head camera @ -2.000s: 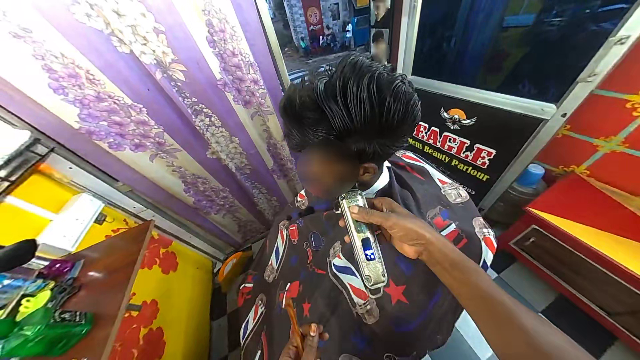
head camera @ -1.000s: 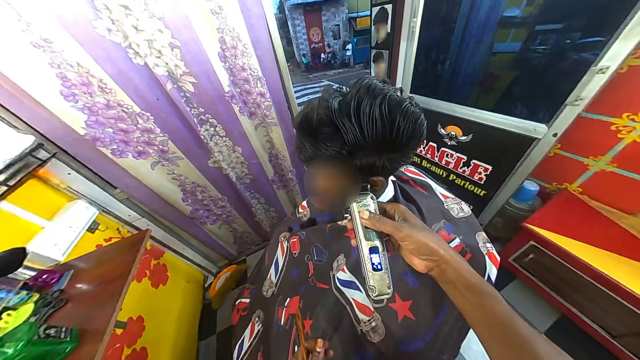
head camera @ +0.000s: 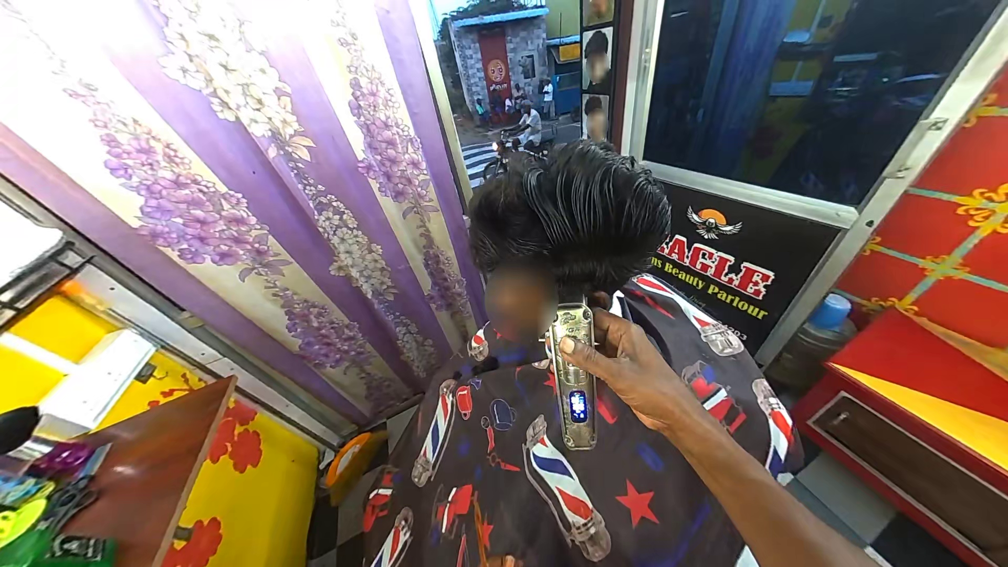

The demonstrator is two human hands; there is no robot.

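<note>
My right hand (head camera: 630,362) grips a metal hair clipper (head camera: 576,378) with a lit display, thumb across its front. The clipper's upper end is against the side of a seated person's head, below the thick dark hair (head camera: 579,213). A dark barber cape (head camera: 504,465) printed with barber poles and stars covers the person's body. At the bottom edge, only fingertips of my left hand (head camera: 501,561) show, beside a thin brown comb-like tool (head camera: 479,524) that stands upright over the cape. Most of that hand is out of the frame.
A floral curtain (head camera: 315,197) hangs at the left. At lower left, a wooden counter (head camera: 157,465) bears scissors (head camera: 72,498) and other items. On the right are a red cabinet (head camera: 913,409) and a large bottle with a blue cap (head camera: 815,339). Through the window, a person rides a motorcycle.
My left hand has sunk toward the bottom edge, with less of it showing. The clipper stays in my right hand at the side of the head. A motorcycle now shows outside.
</note>
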